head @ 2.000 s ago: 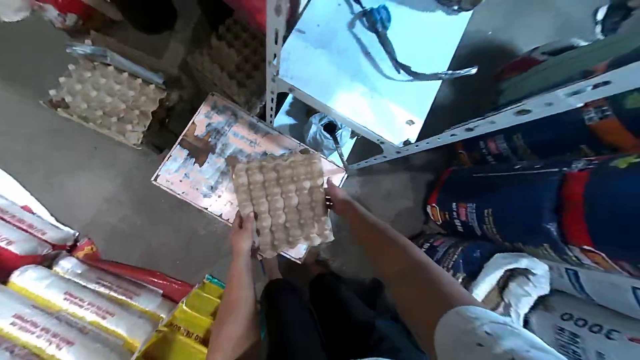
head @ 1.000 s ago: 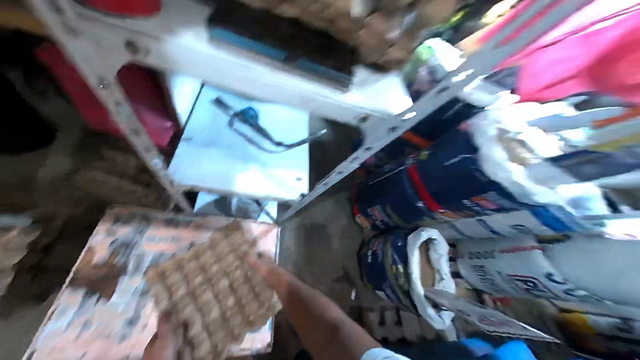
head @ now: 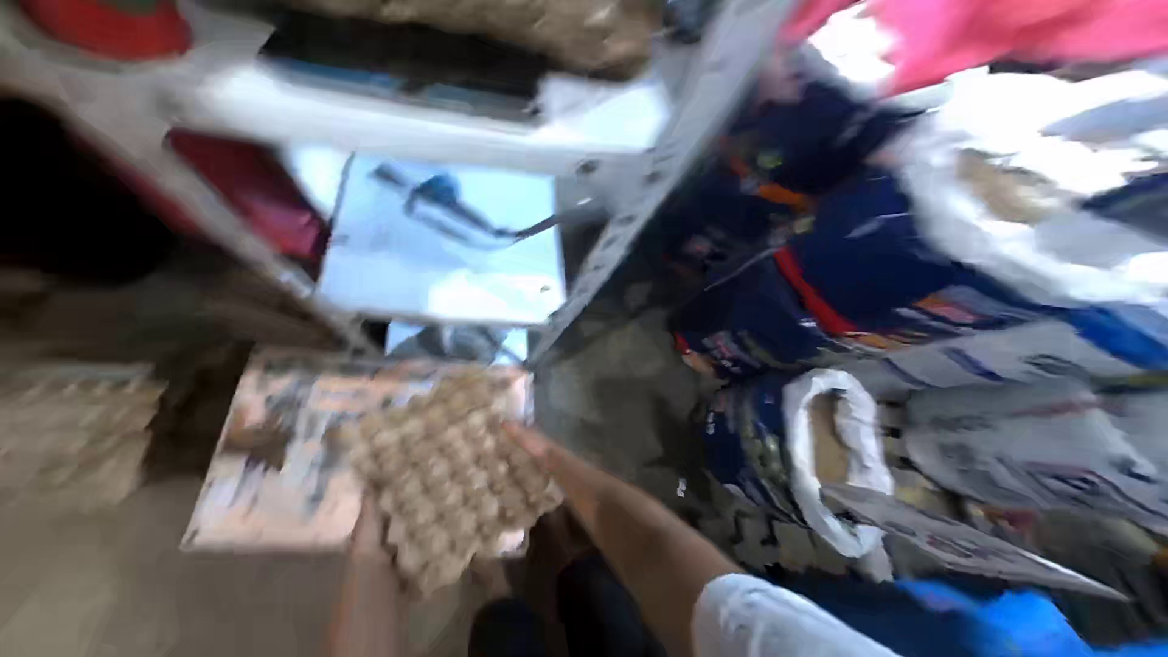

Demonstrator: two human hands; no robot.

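A cardboard egg tray, tilted and blurred, is held between my two hands at the lower middle. My left hand grips its left edge, most of the fingers hidden. On the upper right edge is my right hand, its fingers partly behind the tray. Beneath and behind the tray lies a flat board with worn pinkish and white patches. Whether the tray is a single one or a stack cannot be told.
A metal shelf frame rises ahead, with a dark strap on its white shelf. More egg trays lie at the left. Dark blue sacks and an open sack with a white rim line the right side.
The view has shifted markedly, bringing the shelf's upper part and the open sacks into sight. Both hands still hold the egg tray, which is more tilted than two seconds ago.
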